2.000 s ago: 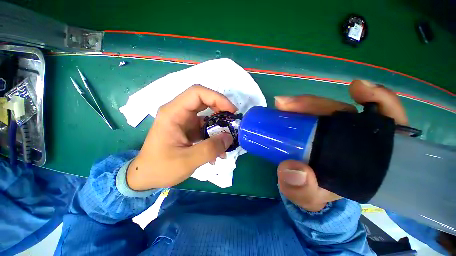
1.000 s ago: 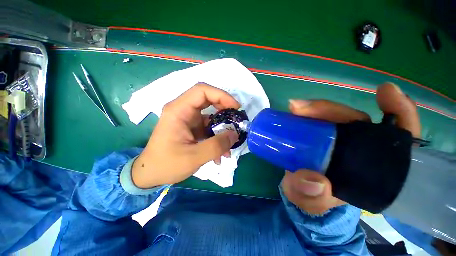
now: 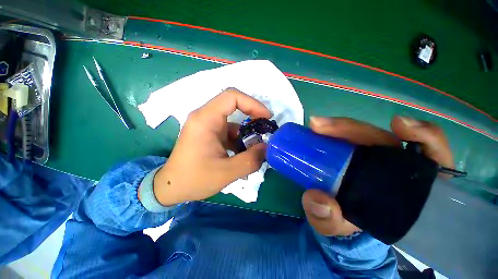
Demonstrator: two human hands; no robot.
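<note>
My left hand [image 3: 205, 150] holds a round black electronic module [image 3: 254, 131] with a white label between thumb and fingers, above a white wiping cloth [image 3: 218, 82]. My right hand [image 3: 349, 158] grips a large dispensing cartridge [image 3: 308, 155] with a shiny blue front and cloudy clear rear body. A black grip sleeve [image 3: 385, 190] wraps its middle. The cartridge's short pale tip [image 3: 266, 138] points left and meets the module's face; whether it touches is hard to tell. The cartridge's rear runs out at the right edge.
Silver tweezers [image 3: 108, 93] lie left of the cloth. A metal parts tray [image 3: 49, 92] with mixed items is at far left. Beyond the red border lines, another round black module [image 3: 425, 51] and a small black piece [image 3: 485, 61] lie on the green belt [image 3: 306, 27].
The cartridge has tilted, its rear swinging lower, and my left hand with the module has shifted slightly right in view. The module and black piece on the belt appear further right and lower.
</note>
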